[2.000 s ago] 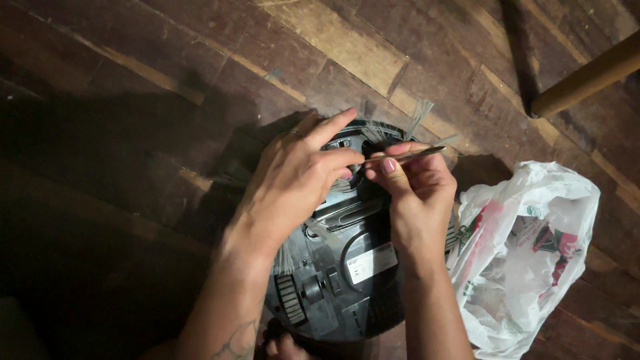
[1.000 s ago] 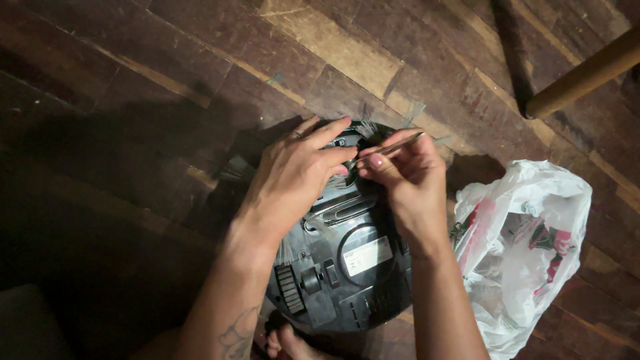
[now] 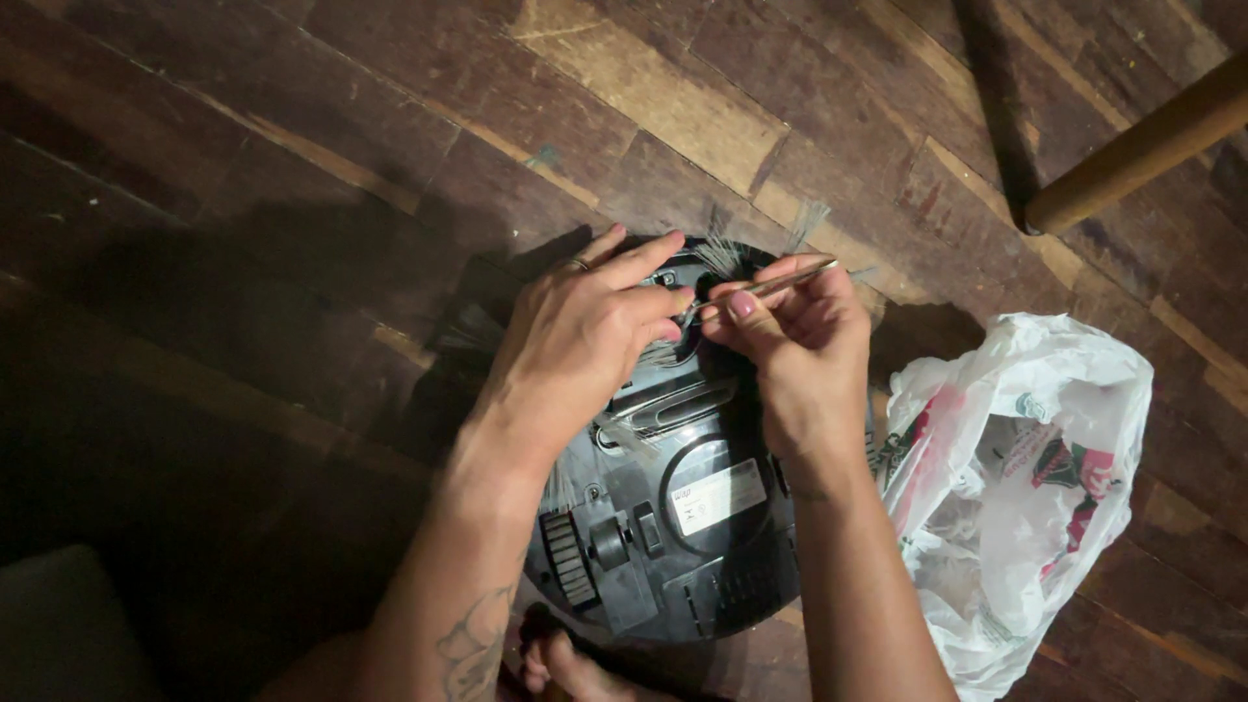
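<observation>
A round black robot vacuum cleaner lies upside down on the wooden floor, its wheel and a white label showing. My left hand rests over its upper part, thumb and index fingertips together near the recess there; what they pinch is too small to tell. My right hand grips a thin metal tool, perhaps tweezers, whose tip points at my left fingertips. Bristles of a side brush fan out at the upper edge, between my hands.
An open white plastic bag with printing stands right of the vacuum, close to my right forearm. A round wooden leg meets the floor at the upper right. My bare foot is just below the vacuum.
My right hand has tilted the tool up and then flatter again over the vacuum's recess. My left hand stays about where it was.
</observation>
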